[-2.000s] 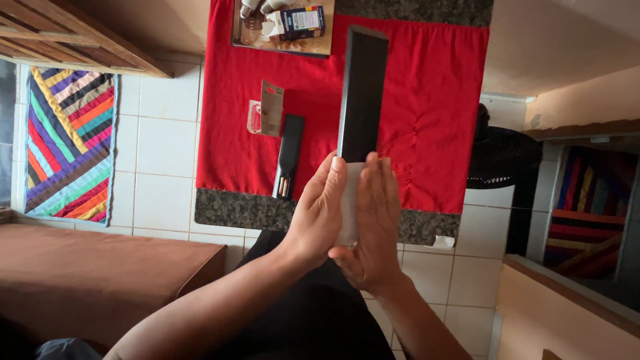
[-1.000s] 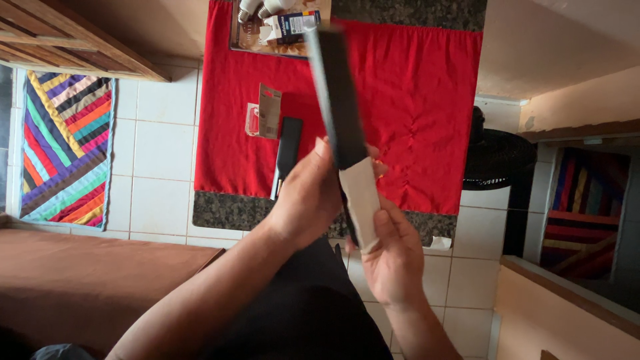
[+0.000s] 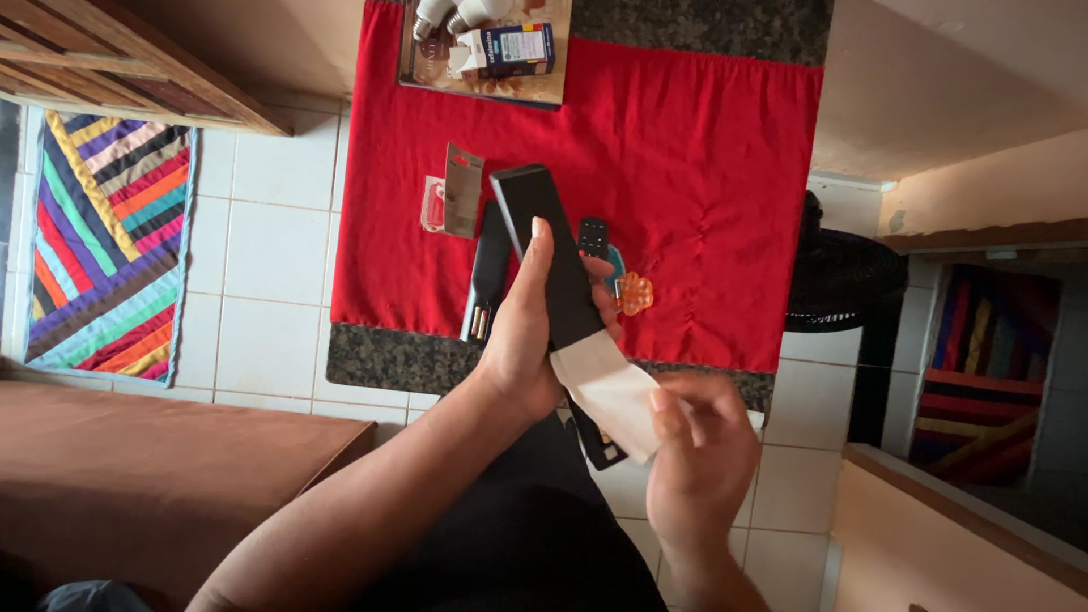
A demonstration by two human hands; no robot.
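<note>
My left hand [image 3: 523, 340] grips a long black plastic case or device [image 3: 552, 272], tilted with its far end up and to the left. White paper or tape [image 3: 608, 391] covers part of its near half, and my right hand [image 3: 701, 442] pinches the paper's loose end, lifted off to the right. Beneath the paper a small opening shows at the near end. Behind my left hand, on the red cloth [image 3: 731, 170], lie a black device with batteries in it [image 3: 484, 280], a small black remote control [image 3: 593, 236] and an orange patterned item [image 3: 634, 293].
A torn cardboard blister pack [image 3: 461, 191] lies left of the held case. On a book or tray [image 3: 544, 93] at the table's far edge are light bulbs [image 3: 476, 13] and a bulb box [image 3: 514, 51]. A black fan [image 3: 846, 280] stands right of the table, a brown padded seat [image 3: 153, 459] at the left.
Both hands were pressed around the white-covered part; now the right hand has moved right, holding the paper's end away from the case. The small remote and orange item have come into sight.
</note>
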